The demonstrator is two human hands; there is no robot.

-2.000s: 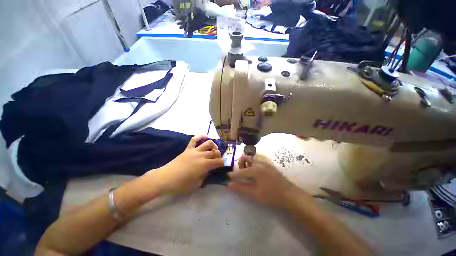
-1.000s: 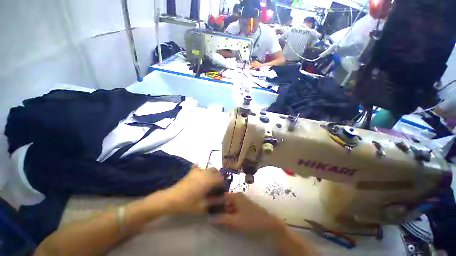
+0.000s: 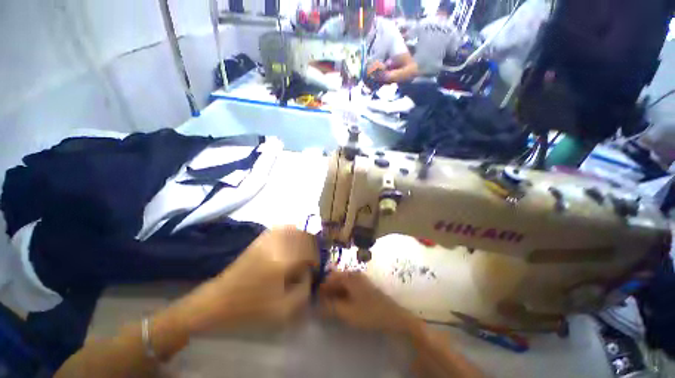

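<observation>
A large dark navy garment (image 3: 96, 199) with white areas lies spread left of the needle. My left hand (image 3: 277, 269) grips its narrow dark end just in front of the presser foot (image 3: 337, 255). My right hand (image 3: 351, 295) pinches the same dark end from the right, fingertips close to my left hand's. Both hands are blurred, and the fingers hide most of the held part. The cream sewing machine head (image 3: 444, 199) with purple-red "HIKARI" lettering stands over the bed.
Thread snips (image 3: 497, 338) with red-blue handles lie front right on the bed. Dark specks (image 3: 414, 272) dot the bed right of the needle. A light-blue trough (image 3: 259, 127) lies behind. Beyond it are a person (image 3: 388, 55), another machine (image 3: 311, 59) and dark cloth (image 3: 459, 114).
The view has tilted up since the oldest frame, showing people behind. My hands have drawn the dark end from under the needle area towards me, then raised it slightly near the presser foot.
</observation>
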